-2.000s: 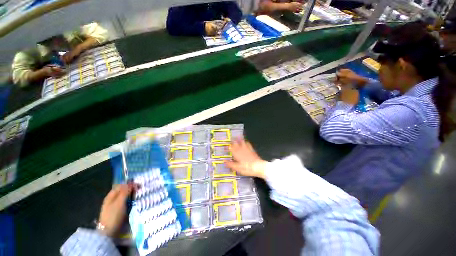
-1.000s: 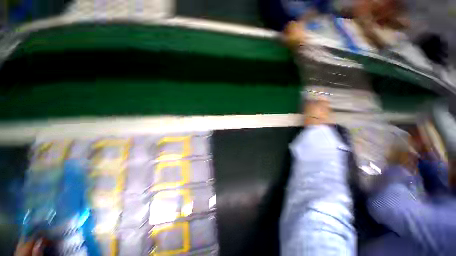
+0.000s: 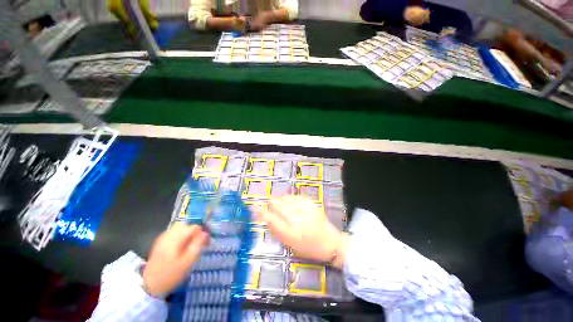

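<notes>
A clear-grey blister tray [image 3: 336,251] lies on the dark bench in front of me, with yellow-edged frames [image 3: 308,278] in its pockets. My left hand [image 3: 174,256] grips a blue carrier film [image 3: 217,270] with rows of pale pieces, held over the tray's left side; its upper part is folded. My right hand [image 3: 301,227] is over the middle of the tray, fingers towards the film. It is blurred, and I cannot tell whether it holds anything.
White openwork strips [image 3: 63,182] lie on a blue sheet [image 3: 110,182] at the left. A pale rail [image 3: 283,139] edges the green belt [image 3: 270,100] behind the tray. Another tray [image 3: 389,60] overlaps the belt's far side. People work across the belt and at the right edge.
The view has swung back left from the right side. My right hand, earlier stretched to the belt, is now over my tray beside the film. A tray now shows at the belt's far side.
</notes>
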